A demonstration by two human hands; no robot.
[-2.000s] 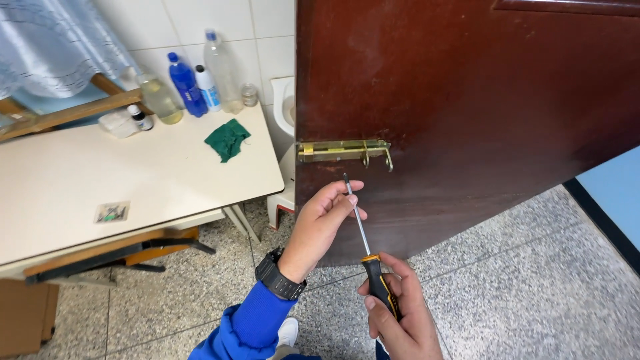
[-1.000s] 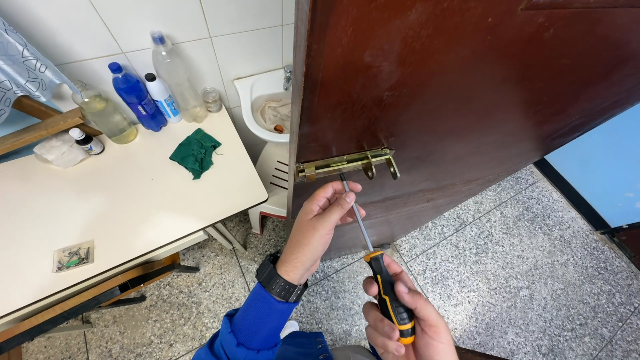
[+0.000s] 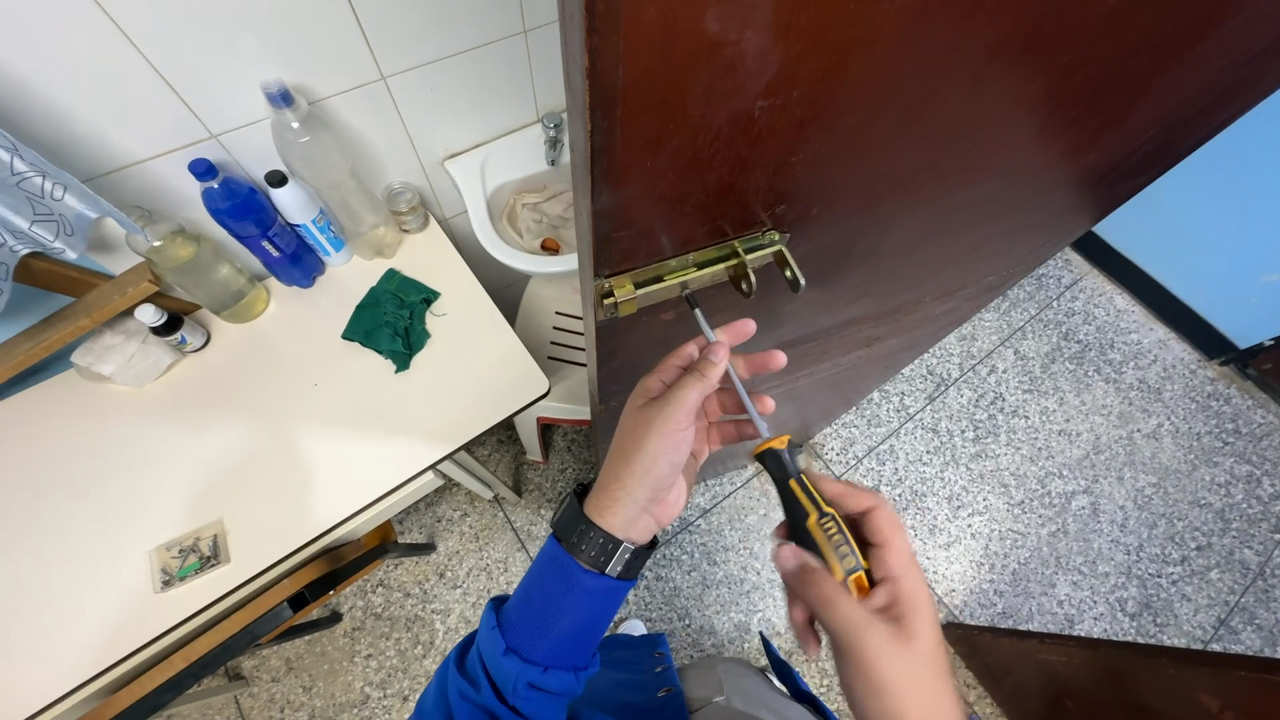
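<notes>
A brass-coloured sliding bolt latch point(image 3: 690, 275) is mounted on a dark red-brown wooden door point(image 3: 850, 130). My right hand point(image 3: 860, 590) grips the black and yellow handle of an Ingco screwdriver point(image 3: 815, 515). Just below the latch, my left hand point(image 3: 690, 410) steadies the metal shaft between thumb and index finger, its other fingers spread. The screwdriver's tip is at the lower edge of the latch's plate; whether it sits in a screw head I cannot tell.
On the cream table point(image 3: 290, 420) at left are several bottles, a green cloth point(image 3: 392, 318) and a small clear box of screws point(image 3: 190, 556). A white sink point(image 3: 480, 205) and a white plastic stool point(image 3: 553, 345) stand behind the door edge. A wooden piece point(image 3: 1120, 670) is at lower right.
The view has shifted, showing more of the sink. Both hands keep their hold on the screwdriver, its tip staying near the latch. The fingers of my right hand have shifted on the handle.
</notes>
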